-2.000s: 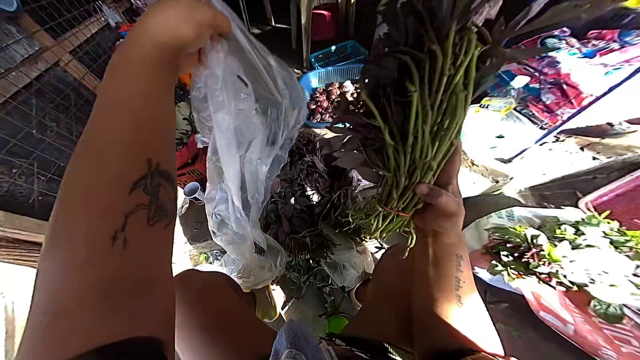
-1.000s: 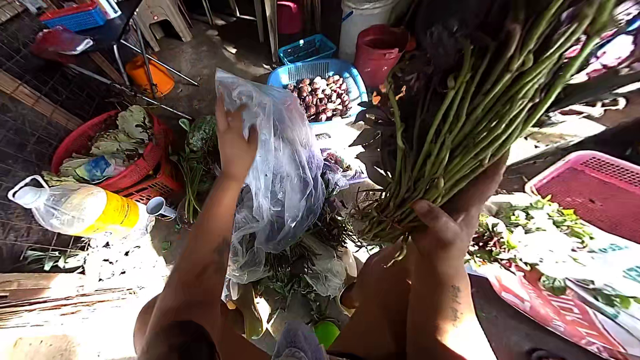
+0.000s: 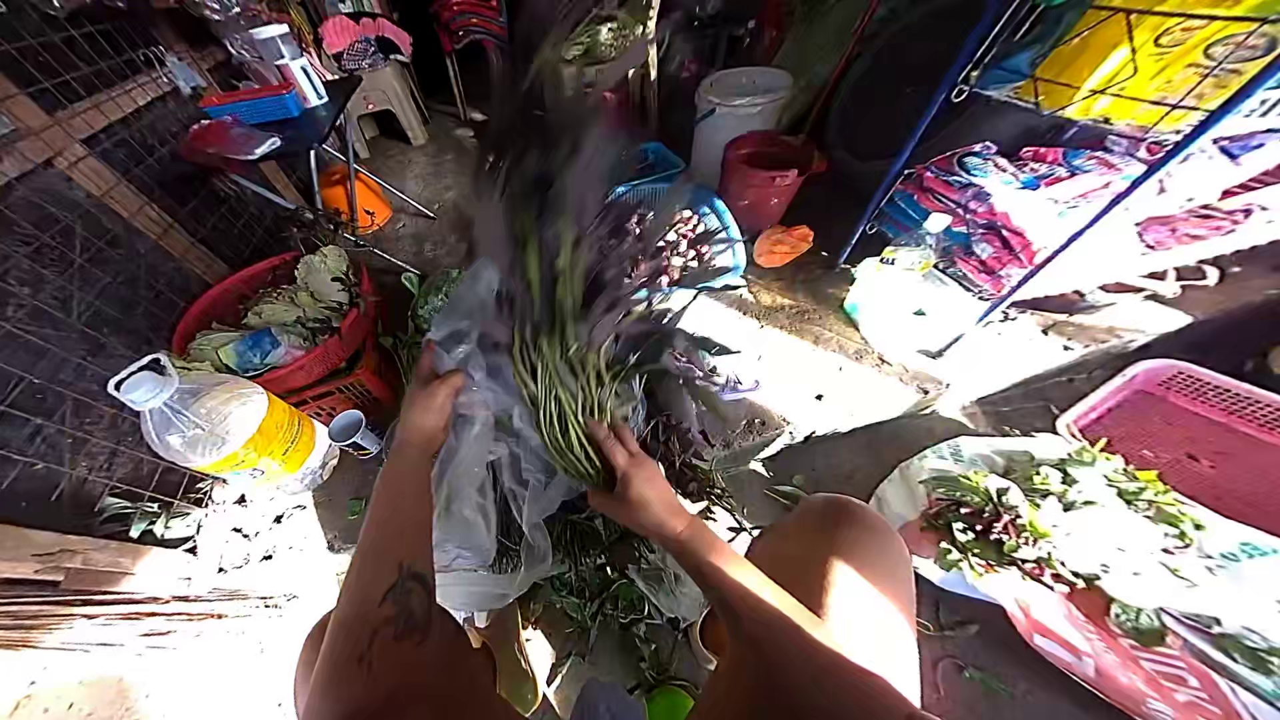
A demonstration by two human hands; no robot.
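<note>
My left hand (image 3: 432, 400) grips the edge of a clear plastic bag (image 3: 470, 480), which hangs down in front of my legs. Against the bag's mouth lies a bunch of long green stems with dark purple leaves (image 3: 565, 390); whether its lower ends are inside cannot be told. My right hand (image 3: 640, 485) holds that bunch near the stem ends, its thumb hidden. The leafy top is blurred and points away from me. More dark leafy stems (image 3: 690, 440) lie on the ground behind and below my right hand.
A red basket of leaves (image 3: 270, 370), a large plastic bottle (image 3: 230, 430) and a cup (image 3: 354, 433) stand at left. Ahead are a blue basket of bulbs (image 3: 725, 235) and a red bucket (image 3: 762, 180). At right lie leafy greens on a sack (image 3: 1080, 620) beside a pink basket (image 3: 1170, 440).
The bunch in my right hand has moved left, from the right side of the view to the plastic bag. My left hand has come down from its raised place two seconds ago.
</note>
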